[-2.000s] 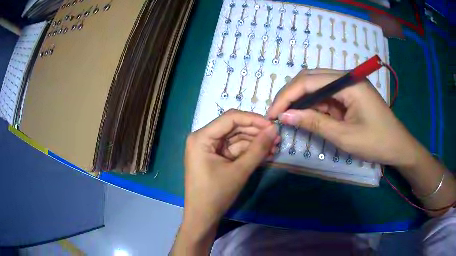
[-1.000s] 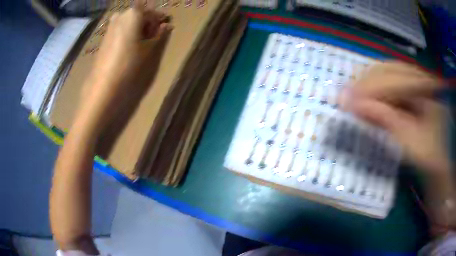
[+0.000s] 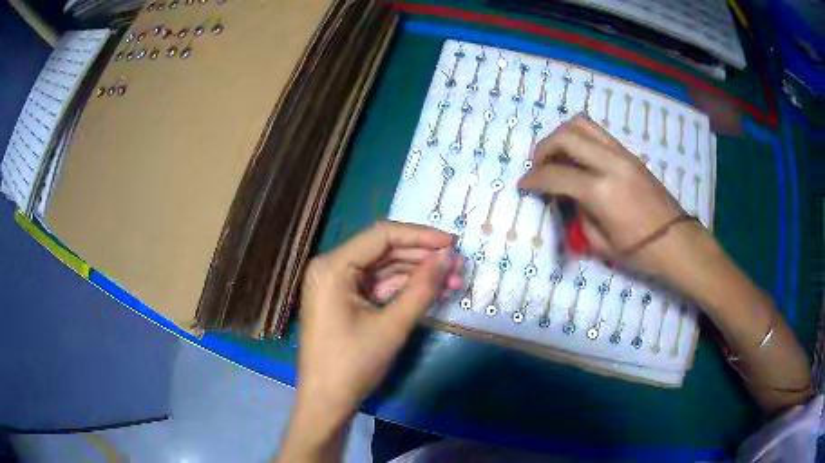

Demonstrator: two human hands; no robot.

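The white board [image 3: 412, 194] lies in front of me, with rows of shiny dumbbell-shaped items and plain tan positions. My left hand [image 3: 384, 285] is at its lower left edge, thumb and forefinger pinched on a tiny silvery part, mostly hidden by the fingertips. My right hand [image 3: 606, 185] is over the middle of the board, palm down, fingertips near the filled rows. It holds the pen tool [image 3: 575, 233], whose red end shows below the palm; its tip is hidden. What its fingertips touch cannot be told.
A brown cardboard sheet [image 3: 172, 154] with shiny dots near its top lies on a thick stack at left. White boards with rows of marks are at far left [image 3: 54, 108] and at the back [image 3: 674, 27]. The green bench top [image 3: 348, 194] has blue, yellow and red edging lines.
My left hand has come back from the cardboard's top to the white board's lower left edge. My right hand has moved left over the board, and the red pen end now points down below the palm.
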